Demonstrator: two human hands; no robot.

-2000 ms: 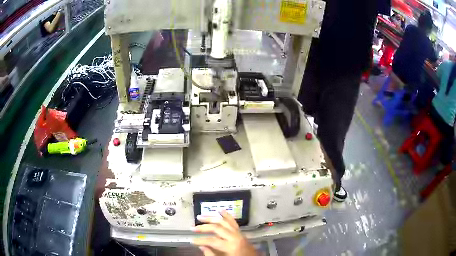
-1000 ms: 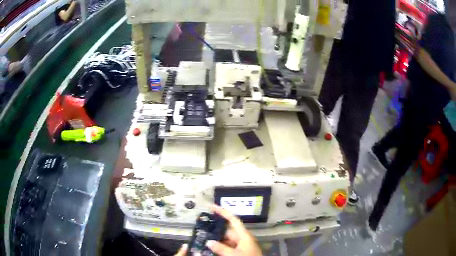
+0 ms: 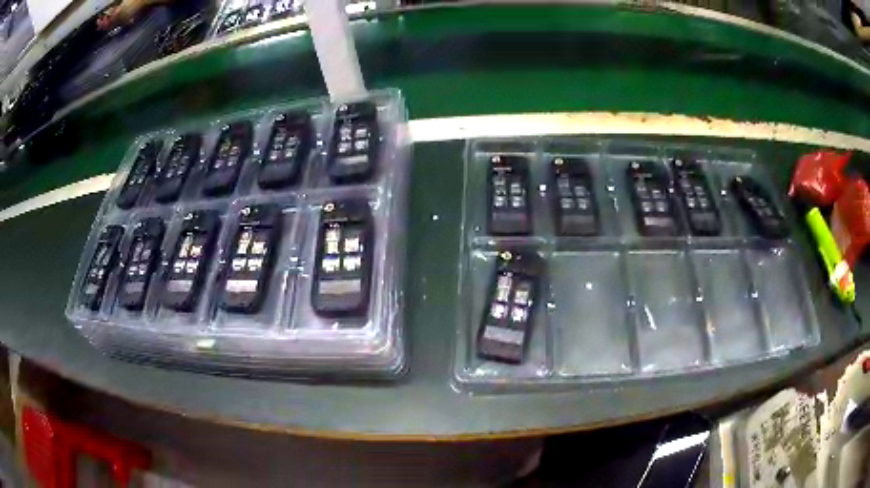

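Observation:
Two clear blister trays lie on the dark green bench. The left one [image 3: 286, 331] is the top of a stack and holds several black remote controls [image 3: 342, 262] in two rows, button side up. The right tray [image 3: 611, 381] has several black units along its back row, and one unit [image 3: 507, 307] tilted in the front-left pocket. The other front pockets of this tray are bare. In the back row, two units stand close together and the rightmost one [image 3: 759, 206] lies slanted. Neither my left hand nor my right hand is in the picture.
A red plastic bag [image 3: 818, 177] and a neon yellow-green tool [image 3: 829, 250] lie right of the trays. The machine's worn off-white corner [image 3: 790, 440] shows at the bottom right, beside a dark glossy object [image 3: 671, 456]. A red stool [image 3: 76, 448] is bottom left.
The view has swung left from the machine to the bench trays. The hands, and the black unit held in front of the touchscreen, have left the picture.

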